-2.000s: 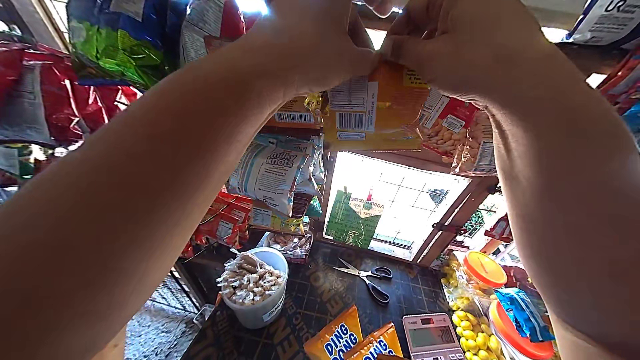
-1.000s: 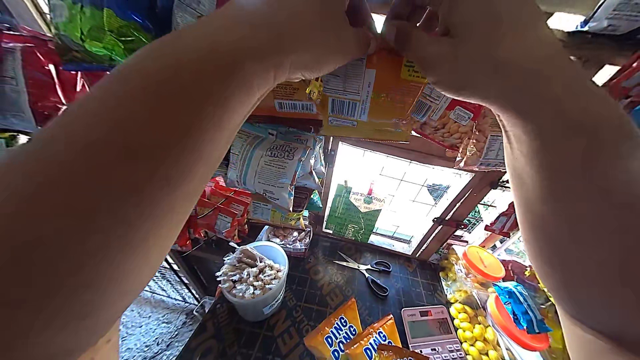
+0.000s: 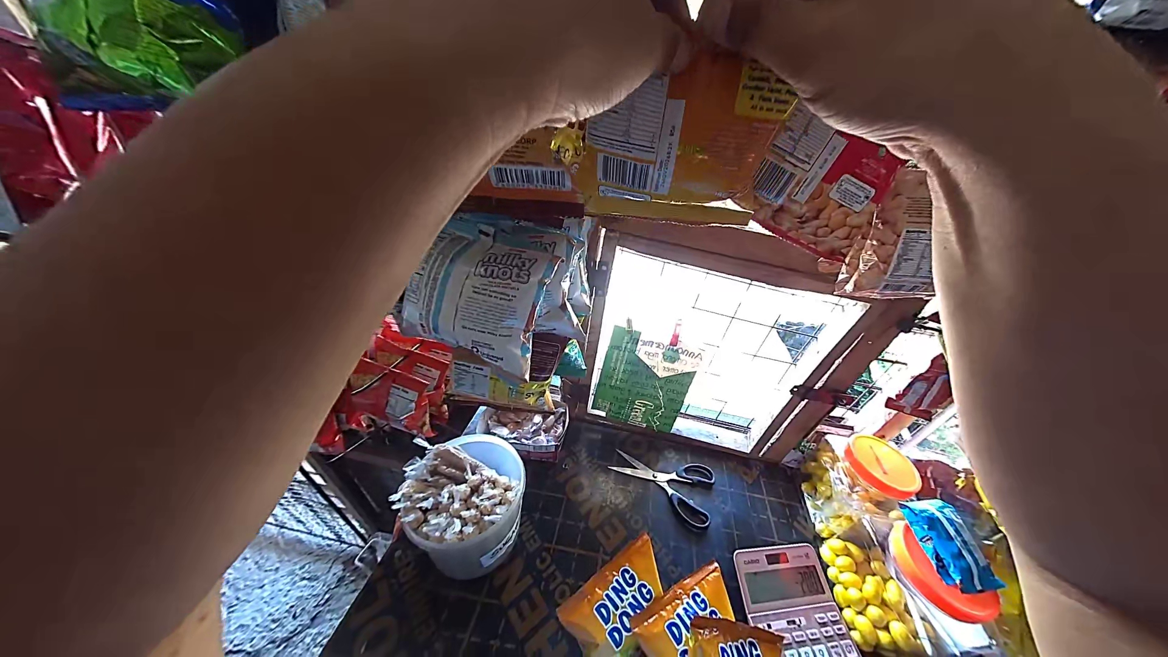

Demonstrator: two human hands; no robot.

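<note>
Both my arms reach up past the top of the view. My left hand (image 3: 630, 46) and my right hand (image 3: 776, 36) meet at the top edge, at the upper part of an orange and yellow snack pack (image 3: 703, 137) that hangs with its back showing. Most fingers are cut off or in shadow, so whether they grip the pack is hidden. A red peanut pack (image 3: 830, 196) hangs below my right wrist, and a small gold-coloured wrapped piece (image 3: 567, 144) hangs by my left wrist.
On the dark counter (image 3: 566, 547) are a white tub of wrapped sweets (image 3: 474, 511), open scissors (image 3: 671, 484), orange Ding Dong packs (image 3: 630, 593), a pink Casio calculator (image 3: 794, 598) and jars with orange lids (image 3: 881, 465). Milky Knots packs (image 3: 488, 283) hang left of a meshed window (image 3: 730, 338).
My hands stay together high up, now cut off more by the top edge. The view has shifted slightly. Nothing has plainly been taken down or let go.
</note>
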